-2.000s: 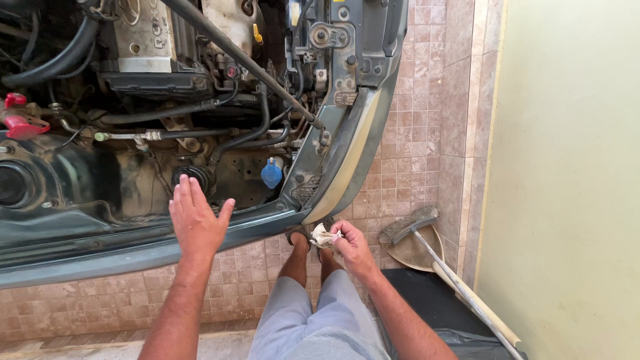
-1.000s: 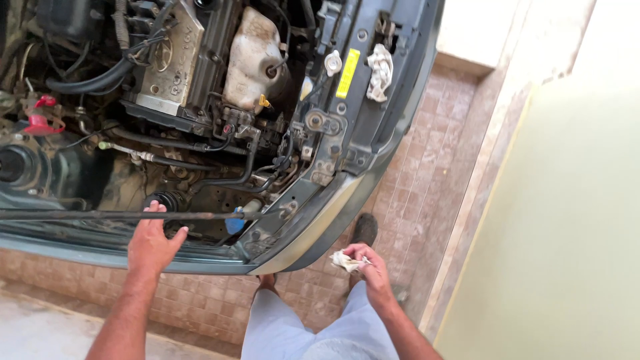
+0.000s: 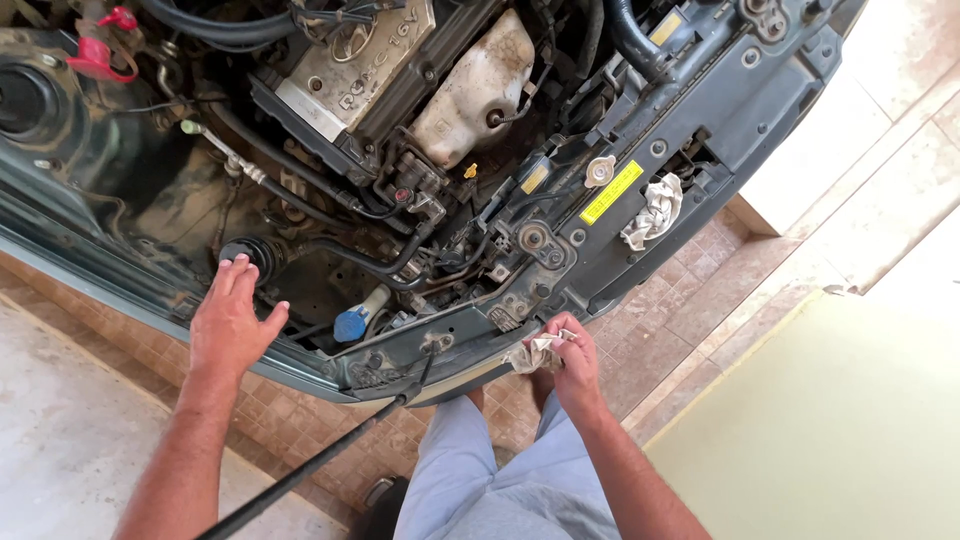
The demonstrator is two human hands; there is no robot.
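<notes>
My left hand [image 3: 236, 322] reaches over the car's fender edge, its fingertips at a round black reservoir cap [image 3: 251, 256] in the engine bay; whether they press on it I cannot tell. The fingers are spread and hold nothing. In my right hand [image 3: 574, 360] is a crumpled, off-white cloth or paper [image 3: 534, 354], pinched over the front corner of the car. Between my hands sits the blue cap [image 3: 349, 326] of a washer filler neck. Another crumpled white piece [image 3: 655, 212] lies on the front panel, beside a yellow label [image 3: 611, 193] and a metal radiator cap [image 3: 600, 172].
A dark hood prop rod [image 3: 322, 454] slants from the front corner towards the lower left. The engine cover [image 3: 352, 64], a stained white heat shield [image 3: 480, 90] and hoses [image 3: 375, 262] fill the bay. A pale wall [image 3: 817, 420] stands at the right, beside tiled floor [image 3: 660, 315].
The view has shifted and turned over the engine bay. My left hand stays by the black cap. My right hand, still holding the crumpled piece, is now over the car's front edge.
</notes>
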